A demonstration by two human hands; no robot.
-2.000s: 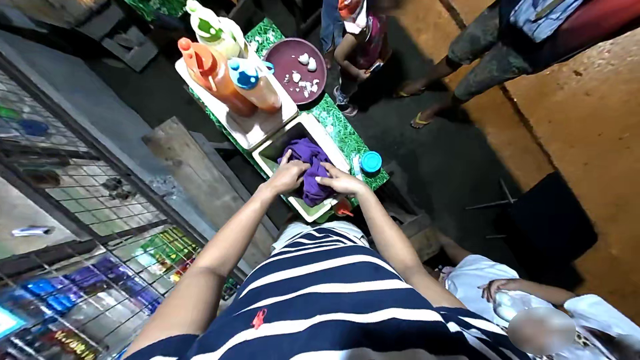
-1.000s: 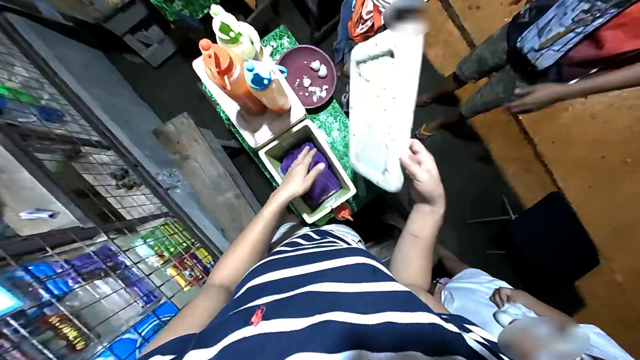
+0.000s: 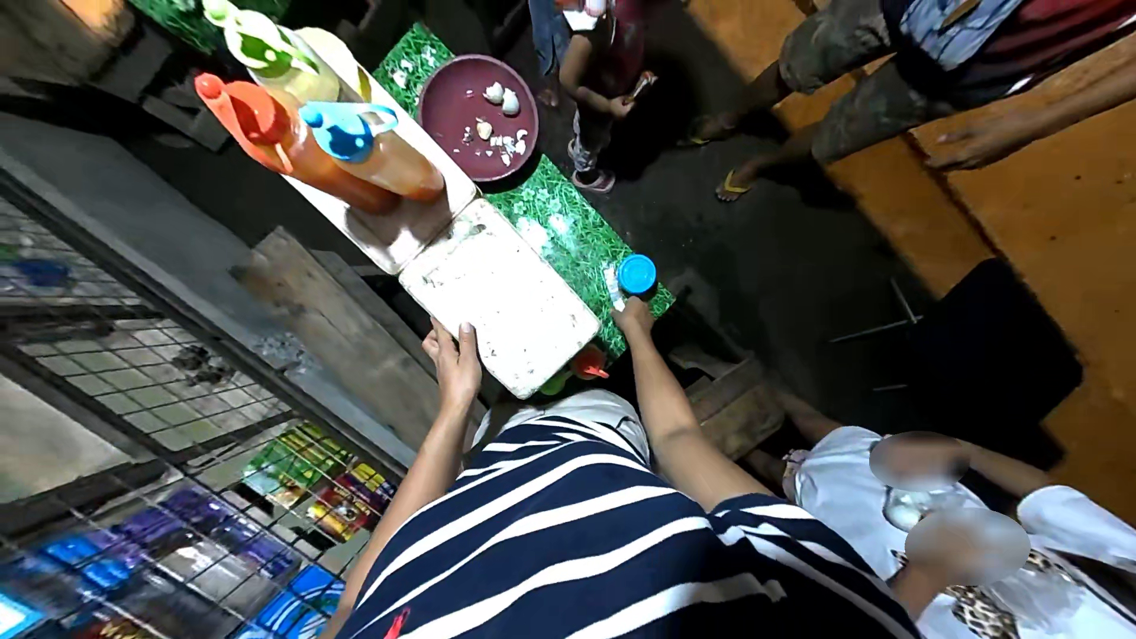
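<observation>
A white lid point(image 3: 501, 297) lies over the box, its surface specked with dirt. My left hand point(image 3: 456, 355) rests at the lid's left edge, with its fingers apart. At the table's right end my right hand point(image 3: 633, 316) is at a small container with a blue cap point(image 3: 636, 274); whether the fingers grip it cannot be made out. The purple cloth is hidden. Bottles with an orange top point(image 3: 259, 115), a blue top point(image 3: 342, 131) and a green top point(image 3: 266, 44) stand on the white surface beyond the lid. A maroon plate point(image 3: 453, 124) holds eggs and shell bits.
The table has a green patterned cover point(image 3: 568, 235). A red item point(image 3: 589, 362) sits by the lid's near corner. Wooden planks point(image 3: 342, 328) and a wire grille point(image 3: 151, 417) are on the left. People stand beyond the table, and a person in white point(image 3: 843, 470) is at lower right.
The white lid, held up in my right hand a second ago, now covers the box with the purple cloth. My left hand has moved out of the box to the lid's edge.
</observation>
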